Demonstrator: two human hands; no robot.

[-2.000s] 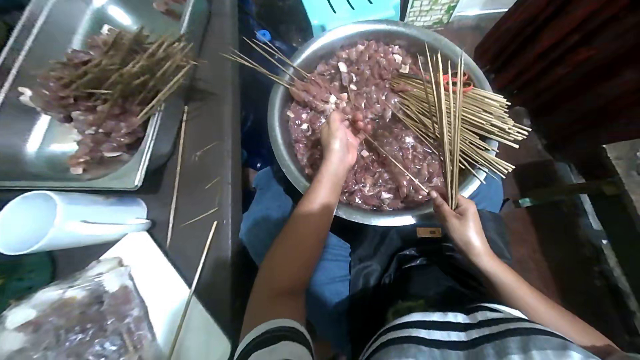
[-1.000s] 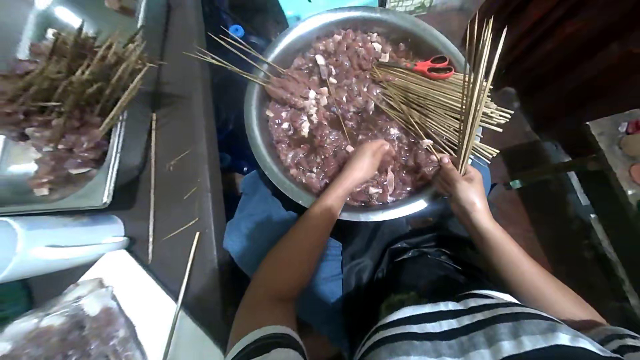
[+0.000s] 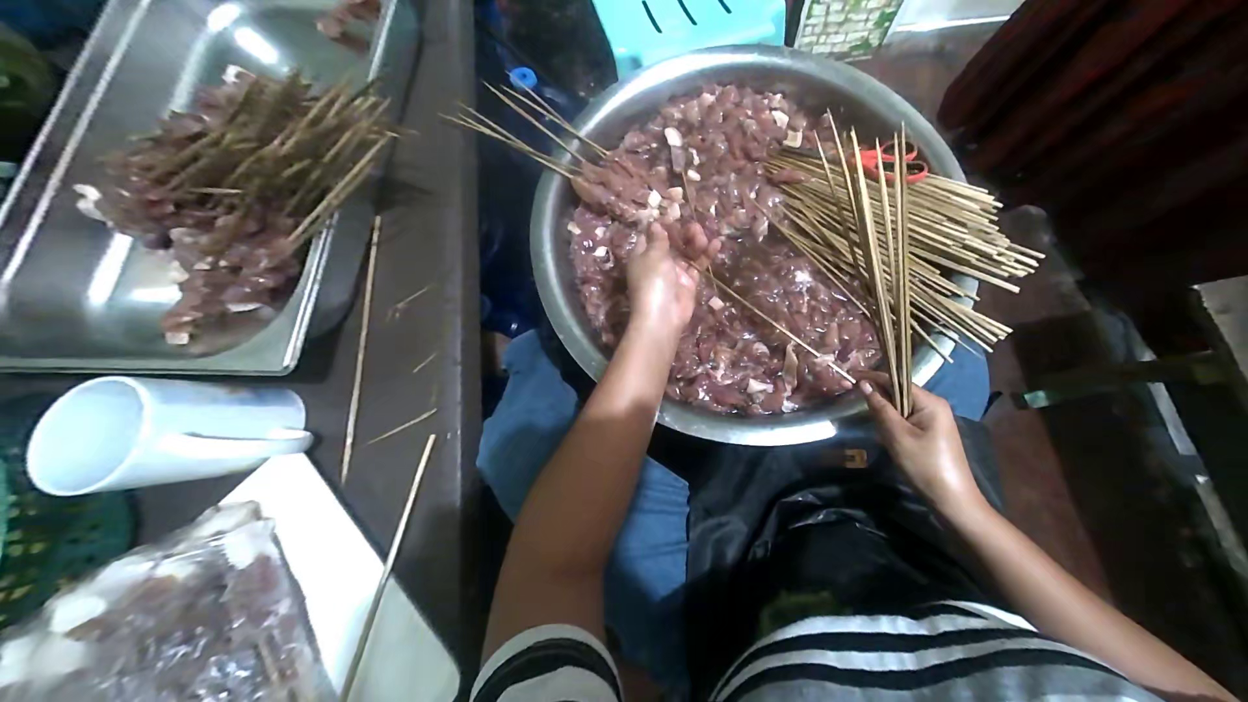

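A round metal basin (image 3: 741,435) on my lap holds small pieces of raw meat (image 3: 721,127) with some white bits. My left hand (image 3: 668,278) is over the meat, its fingers at the far end of one thin bamboo skewer (image 3: 780,327); whether meat is pinched there, I cannot tell. My right hand (image 3: 912,429), at the near right rim, grips several upright bamboo skewers (image 3: 892,283) and the near end of that single one. Many loose skewers (image 3: 955,234) lie across the basin's right side, by red-handled scissors (image 3: 912,161). Some loaded skewers (image 3: 614,180) rest at the upper left.
Left of the basin, a table (image 3: 429,341) carries a steel tray (image 3: 146,369) with a heap of meat skewers (image 3: 263,175), a light pitcher (image 3: 175,434), a bag of meat (image 3: 185,624) on a white board (image 3: 419,634), and stray sticks. A turquoise plastic container (image 3: 692,29) stands beyond the basin.
Over the last second my left hand has moved from the near middle of the meat up and left. My right hand still holds its bunch of skewers near the rim.
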